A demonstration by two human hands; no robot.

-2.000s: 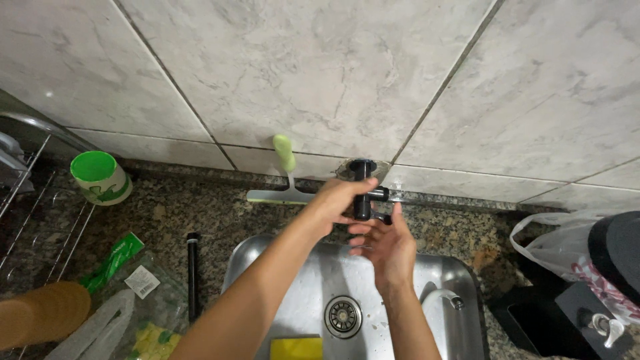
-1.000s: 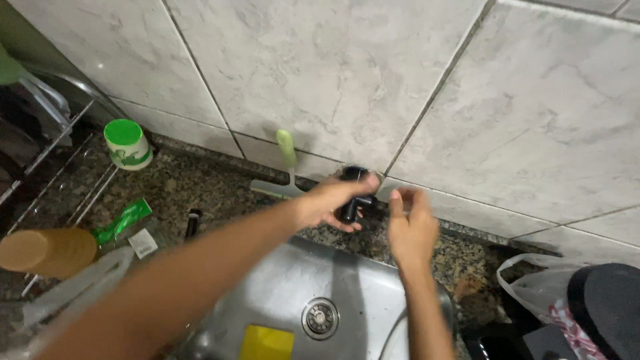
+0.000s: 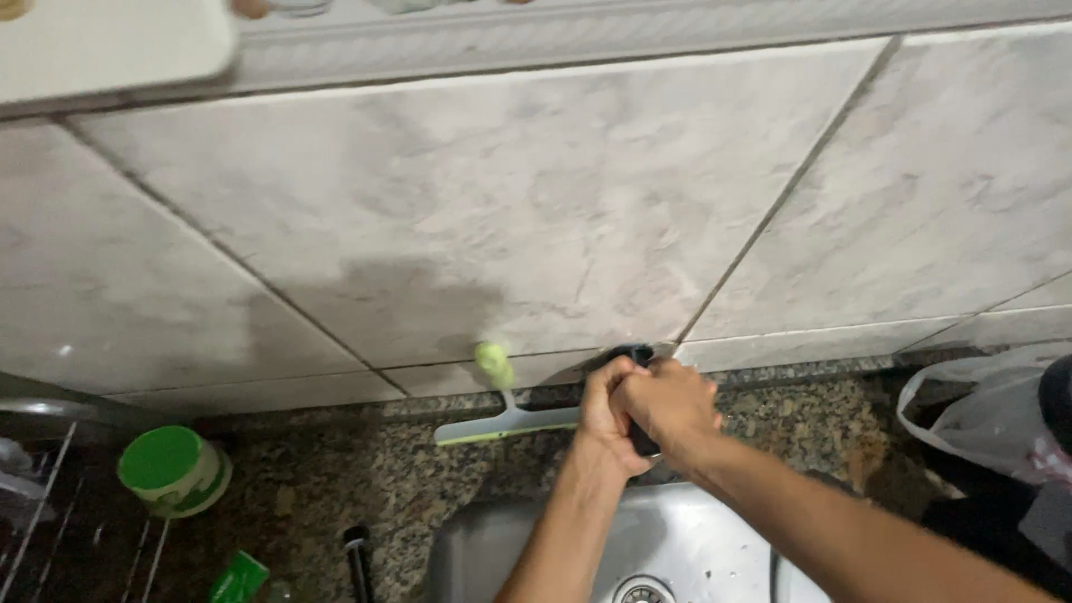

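Note:
Both my hands are closed together around a black tap body (image 3: pixel 643 440) at the foot of the tiled wall, above the back edge of the steel sink. My left hand (image 3: pixel 605 414) wraps it from the left and below. Over it lies my right hand (image 3: pixel 674 402), fingers around the same part. The black wall flange (image 3: pixel 632 352) shows just above my fingers; most of the tap is hidden by the hands. A squeegee (image 3: pixel 511 423) with a pale green handle leans on the wall to the left, its blade close to my left hand.
The steel sink (image 3: pixel 670 519) lies below my forearms. On the granite counter (image 3: pixel 377 452) at left are a green-lidded tub (image 3: pixel 163 461), a black tube (image 3: pixel 358 561), a green packet (image 3: pixel 240 578) and a wire rack (image 3: pixel 38 511). A plastic bag (image 3: pixel 971 410) stands at right.
My right hand, apart from the tap a second ago, has moved left onto it and now overlaps my left hand. The view has tilted up, showing a ledge above the tiles.

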